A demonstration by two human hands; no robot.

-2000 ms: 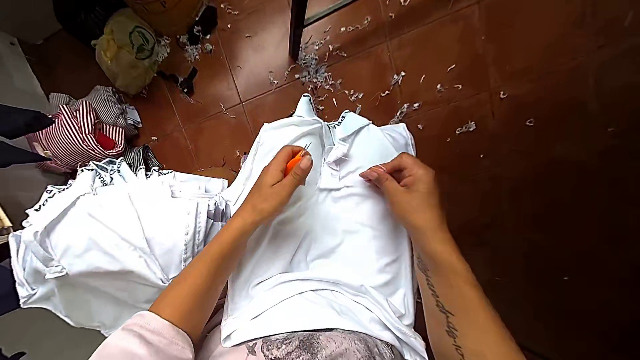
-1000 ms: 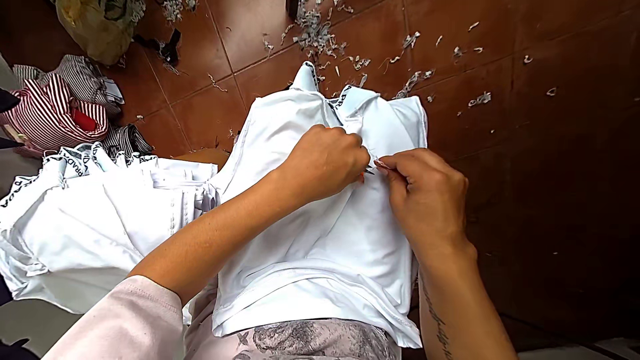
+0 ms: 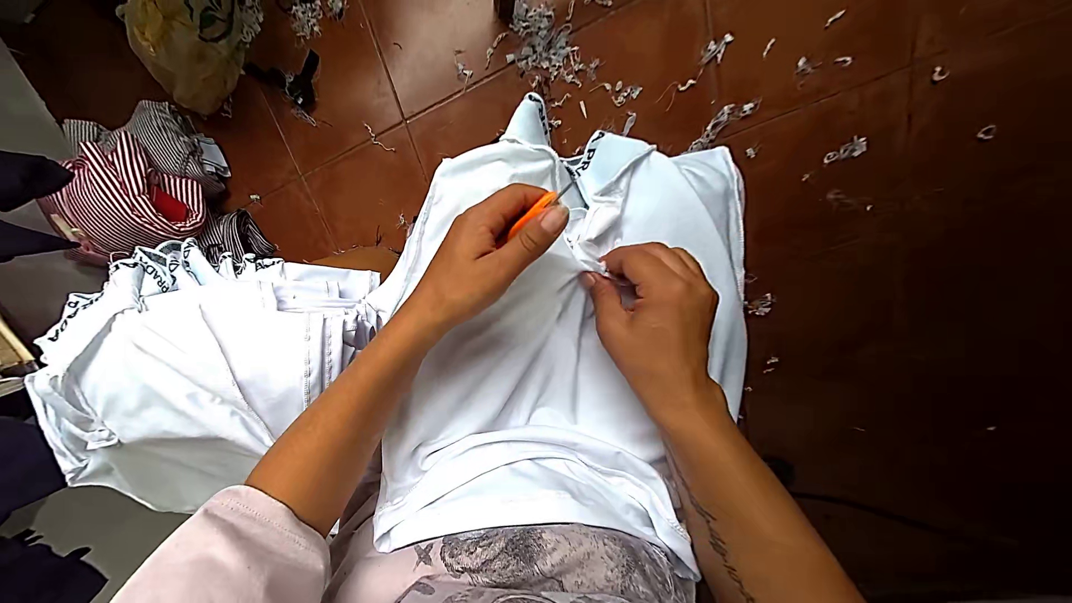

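Observation:
A white collared shirt (image 3: 519,368) lies spread over my lap, its collar pointing away from me. My left hand (image 3: 494,251) is closed around a small orange-handled cutting tool (image 3: 533,214), whose thin metal tip points toward the collar opening; the rest of the tool is hidden by the fingers. Just to the right, my right hand (image 3: 657,310) pinches the shirt's front placket (image 3: 596,239) between thumb and fingers.
Stacked white shirts (image 3: 209,368) with lettered collars lie at the left. Behind them are red-striped cloth (image 3: 126,197), grey-striped cloth (image 3: 172,138) and a yellowish bag (image 3: 184,50). Thread and fabric scraps (image 3: 544,42) litter the brown tiled floor (image 3: 452,117).
My left hand has moved back to the left from the right hand's fingertips, and the orange handle shows again. My right hand still pinches the placket, now a little lower.

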